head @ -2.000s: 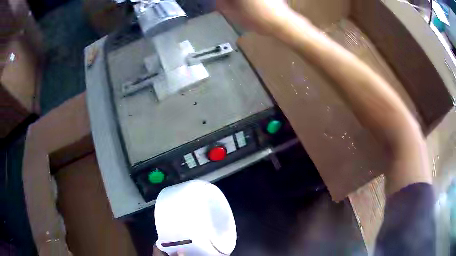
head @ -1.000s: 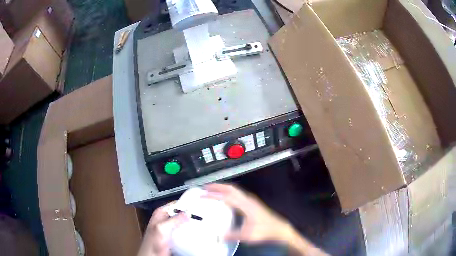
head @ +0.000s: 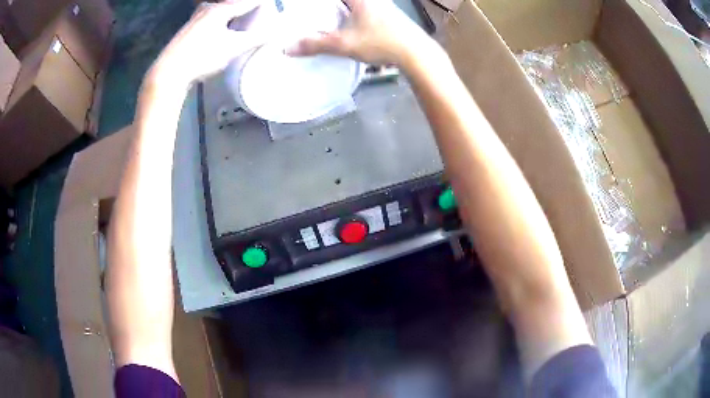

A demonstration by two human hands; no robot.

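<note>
A white plastic tub [head: 300,82] is over the fixture at the upper centre, with its rounded face towards me. The fixture [head: 311,127] shows only as a silvery edge below the tub. My left hand [head: 214,39] holds the tub's upper left side; its fingertips are partly lost in glare. My right hand [head: 366,35] holds the upper right side, with fingers across the tub's top. The tub hides most of the fixture and the clamp bars [head: 233,117]. Whether the tub touches the fixture cannot be told.
The machine bed [head: 311,179] has a front panel with green buttons at left [head: 254,256] and right [head: 447,199] and a red stop button [head: 353,229] between them. A carton with clear plastic [head: 537,194] stands at right, another carton [head: 74,256] at left.
Both hands have moved with the tub from below the front panel up to the fixture. The tub now covers most of the fixture, which was bare before.
</note>
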